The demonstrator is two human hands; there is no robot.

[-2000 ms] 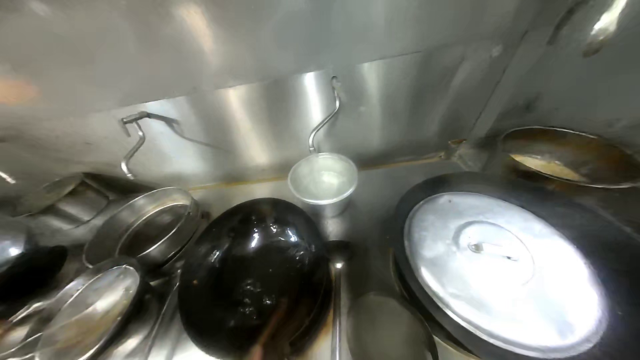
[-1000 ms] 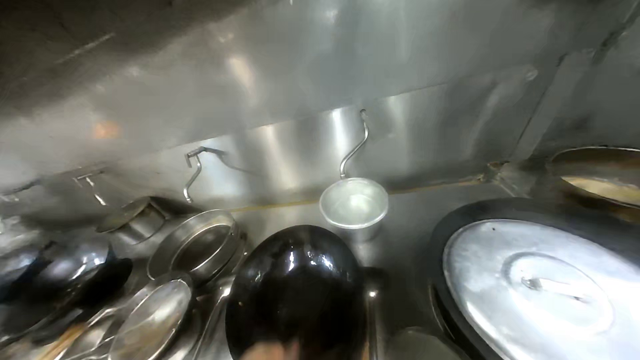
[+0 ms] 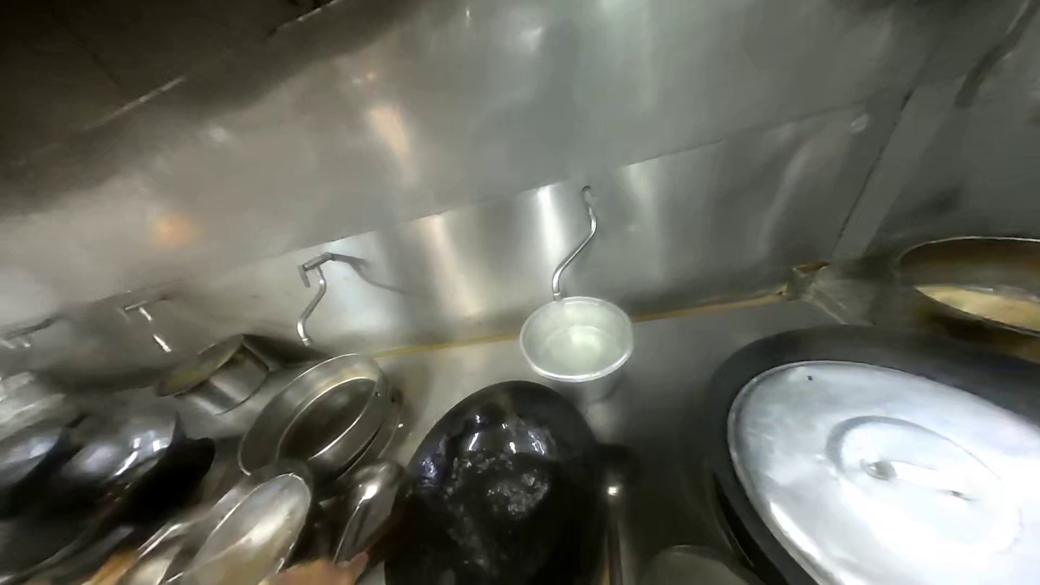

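Only a small part of my left hand (image 3: pixel 321 571) shows, at the bottom edge; it looks like the left one, though this is not certain. It lies just left of a black wok (image 3: pixel 504 487), near a shiny metal utensil (image 3: pixel 367 494); its grip is hidden. Rippled, glossy liquid shows inside the wok. Behind the wok stands a round metal pot (image 3: pixel 577 340) with clear liquid, below a curved metal spout (image 3: pixel 575 248). A long metal handle (image 3: pixel 614 528) lies along the wok's right side. My right hand is out of view.
To the right, a large metal lid (image 3: pixel 861 463) sits within a dark rim. A wide pan (image 3: pixel 967 252) holds pale contents at far right. At left are a round metal pan (image 3: pixel 264 406), a strainer-like round utensil (image 3: pixel 260 528), a small saucepan (image 3: pixel 219 382) and dark woks (image 3: pixel 122 455).
The visible hand has moved left, from the wok's lower edge to beside it. The wok's liquid surface now looks more rippled than one second ago.
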